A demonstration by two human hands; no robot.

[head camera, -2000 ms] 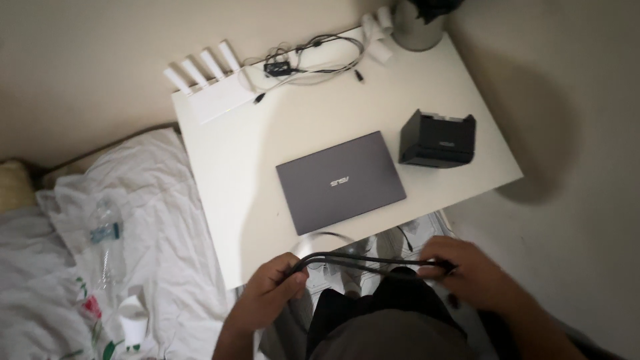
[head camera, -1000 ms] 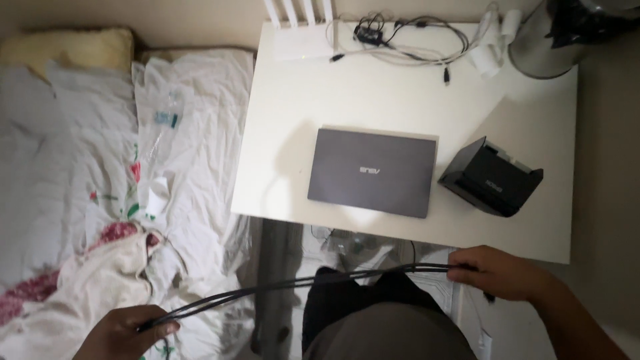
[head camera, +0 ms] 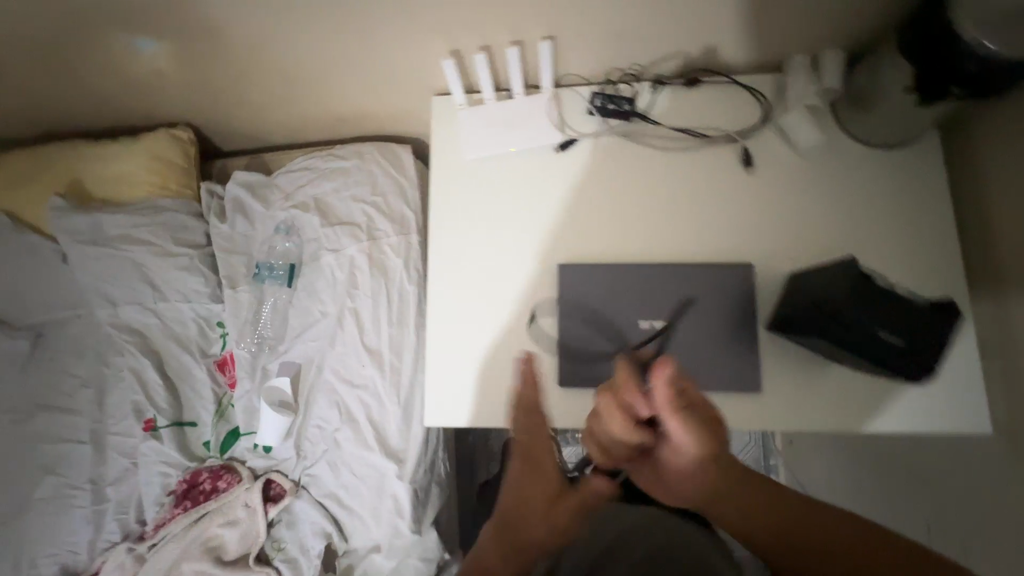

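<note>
A black cable (head camera: 662,332) runs through my right hand (head camera: 656,432), which is closed around it over the table's front edge. One end of the cable sticks up in front of the closed grey ASUS laptop (head camera: 592,296). Close by on the left, my left hand (head camera: 544,472) is blurred, its fingers apart and pointing up. Some of the cable shows between the two hands, near the left thumb; whether the left hand touches it is unclear. A black box-like object (head camera: 864,324) stands right of the laptop.
A white router (head camera: 504,128) with several antennas and tangled cables (head camera: 688,132) lie along the back of the white table (head camera: 496,240). On the bed at left are a plastic bottle (head camera: 274,296), a white cup-like item (head camera: 276,412) and a patterned cloth (head camera: 200,512).
My hands, far apart with the black cable stretched between them one second ago, have come close together. The left hand has opened from its grip on the cable. The view has shifted.
</note>
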